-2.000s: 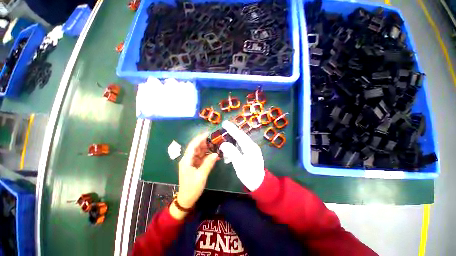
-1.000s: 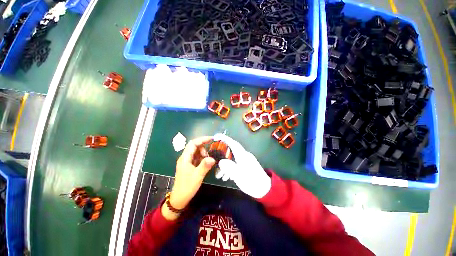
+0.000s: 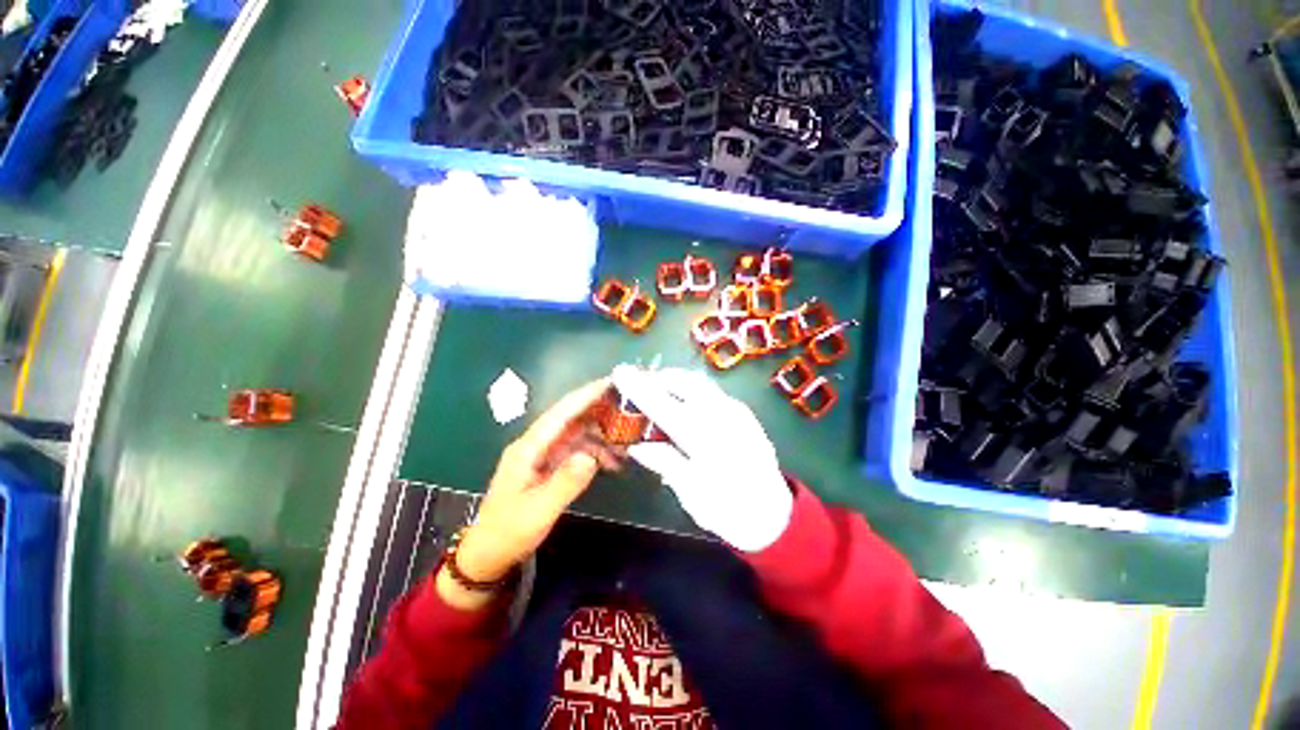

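My left hand (image 3: 535,481), bare with a bracelet at the wrist, holds a copper coil unit (image 3: 623,424) above the near edge of the green bench. My right hand (image 3: 719,454), in a white glove, grips the same unit from the right. Fingers of both hands cover much of it, so any black part on it is hard to make out. A loose pile of copper coils (image 3: 757,337) lies beyond my hands. A small white piece (image 3: 508,397) lies on the bench left of them.
An upper blue bin (image 3: 642,186) holds flat black frames. A right blue bin (image 3: 1062,515) holds chunky black housings. A small blue tray (image 3: 502,297) holds white pieces. At left, the green conveyor belt (image 3: 157,485) carries spaced coils, one pair touching, beside a pale metal rail (image 3: 374,499).
Both hands stay on the unit, which is turned a little between them. The view has shifted since the earliest frame. Coils on the belt have moved slightly left and down in the picture.
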